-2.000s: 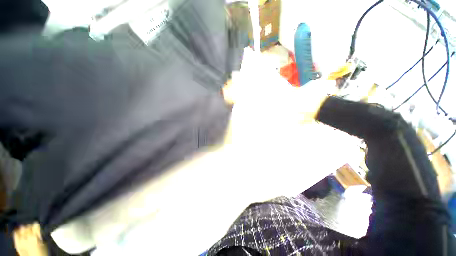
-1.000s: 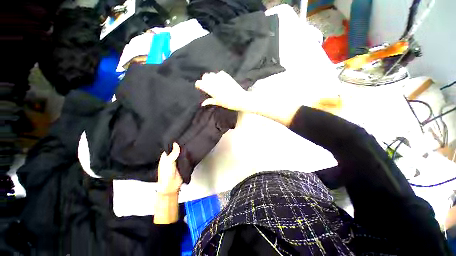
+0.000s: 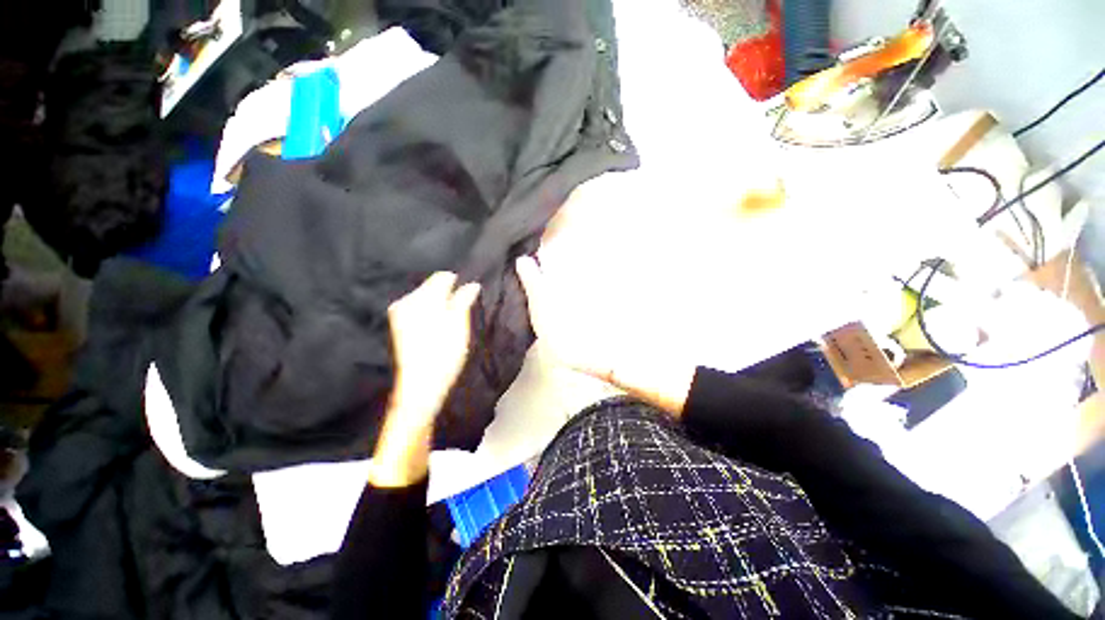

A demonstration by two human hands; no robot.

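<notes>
A black garment [image 3: 364, 206] lies in loose folds over the left part of the white padded pressing board [image 3: 691, 267]. My left hand [image 3: 430, 333] is on the garment near its front edge, fingers curled with cloth pinched between them. My right hand [image 3: 557, 309] is at the garment's right edge, over the board; it is overexposed, and its fingers merge with the white board, so its grip cannot be told. The steam iron [image 3: 860, 73] with an orange handle stands at the far right of the board, away from both hands.
A white shape with a blue strip [image 3: 313, 112] is at the board's far side. Black garments [image 3: 133, 484] hang and lie at left. A blue crate [image 3: 487, 503] is below the board. A cardboard box [image 3: 866, 354] and dark cables are at right. Dark checked cloth [image 3: 654, 509] covers my lap.
My left hand has moved up and right onto the garment. My right hand has come down and towards me to the garment's right edge. The view has shifted slightly.
</notes>
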